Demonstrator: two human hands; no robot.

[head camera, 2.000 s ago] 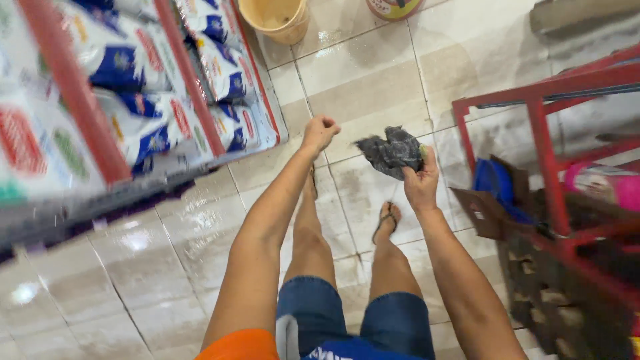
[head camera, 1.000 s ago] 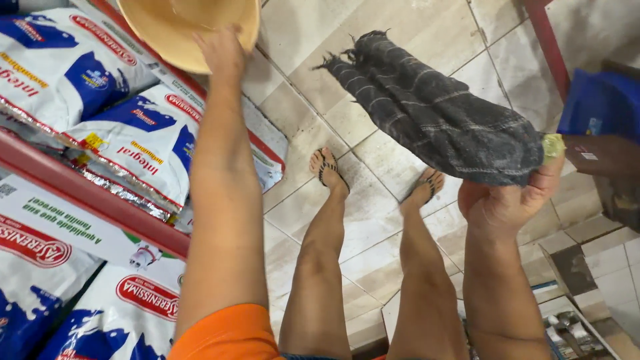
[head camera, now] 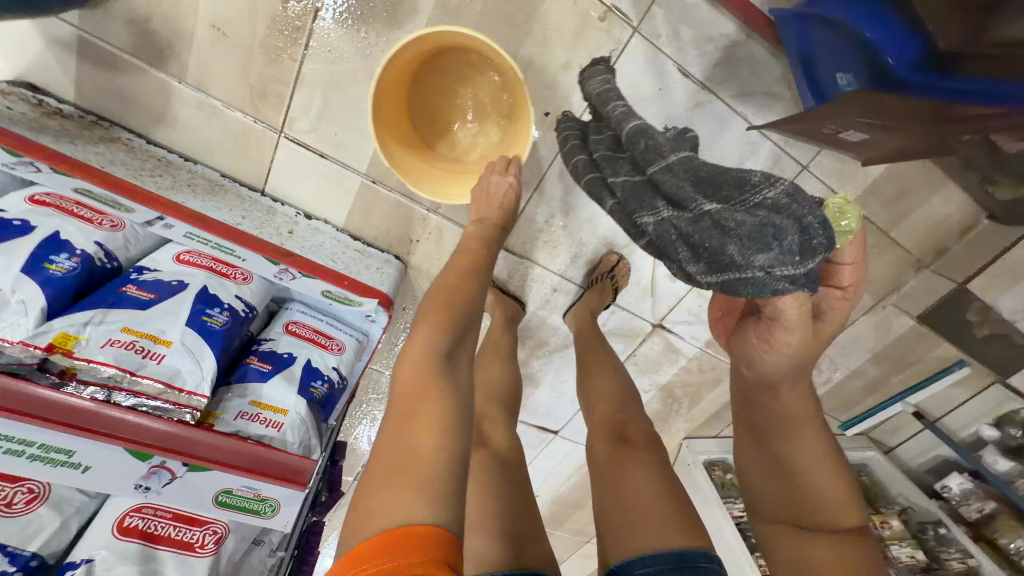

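Note:
A yellow plastic bucket (head camera: 392, 152) with some cloudy water (head camera: 464, 104) in it is at the top centre, over the tiled floor. My left hand (head camera: 498, 192) grips its near rim, fingers curled at the edge. In my right hand (head camera: 788, 320), on the right, is a dark grey striped cloth (head camera: 704, 216), hanging in folds away from the fingers. A crumpled yellow-green piece (head camera: 842, 218), whose kind I cannot tell, sits between the thumb side of that hand and the cloth. The cloth and the bucket are apart.
A red-edged shelf rack (head camera: 160, 436) holding white and blue milk powder bags (head camera: 152, 320) stands at the left. Wet floor tiles (head camera: 352, 60) lie around the bucket. At the right are a blue plastic bin (head camera: 832, 56), a squeegee (head camera: 904, 396) and a white-framed case (head camera: 696, 472) of packed goods.
The cloth, bunched up two seconds ago, now hangs spread out from my right hand. My left hand, empty at first, has taken hold of the bucket's rim.

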